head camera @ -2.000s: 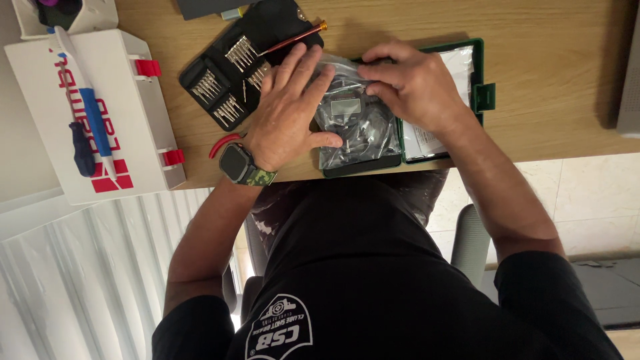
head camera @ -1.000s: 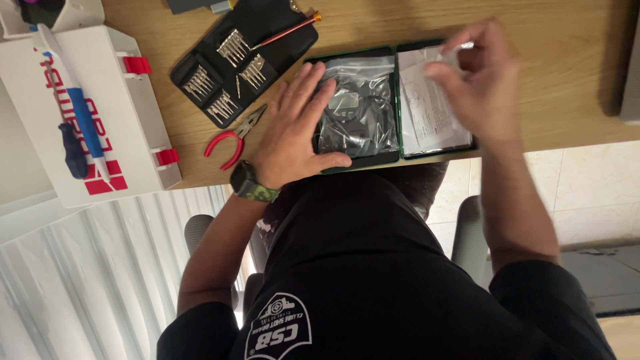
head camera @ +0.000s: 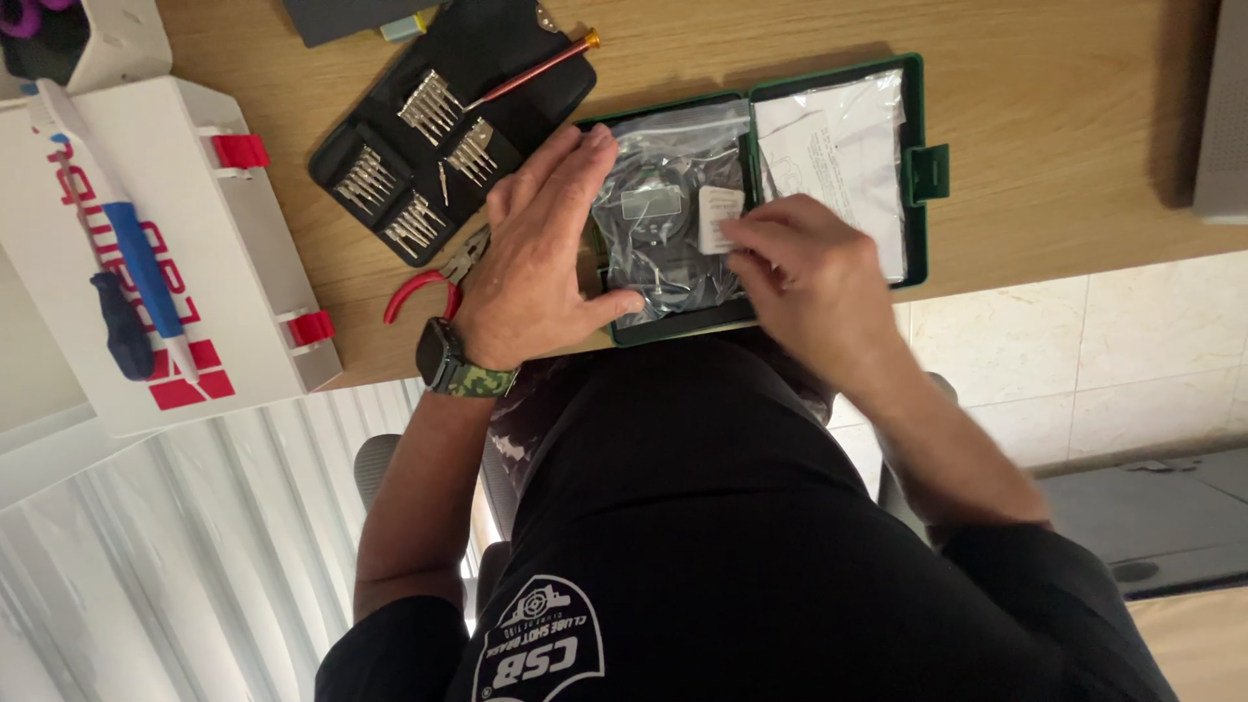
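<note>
A dark green hinged case (head camera: 921,263) lies open on the wooden desk. Its left half holds a clear zip bag (head camera: 673,136) with a dark device inside that has a small rectangular display. In the right half sits a printed paper in a clear sleeve (head camera: 868,146). My left hand (head camera: 546,244), wearing a watch, rests spread at the case's left edge, its thumb on the bag's lower corner. Between the fingertips of my right hand (head camera: 809,283) is a small white card or packet (head camera: 720,219), held over the bag; it bears writing.
Left of the case lie a black tool wallet (head camera: 390,127) of screwdriver bits, a red precision screwdriver (head camera: 536,70) and red-handled pliers (head camera: 429,288). A white box (head camera: 244,292) with red latches carries a blue-handled tool (head camera: 144,263) and a dark-handled screwdriver (head camera: 122,327).
My right hand has moved left from above the paper half to the bag, and a small white item now shows in its fingers. My left hand stays by the case's left side.
</note>
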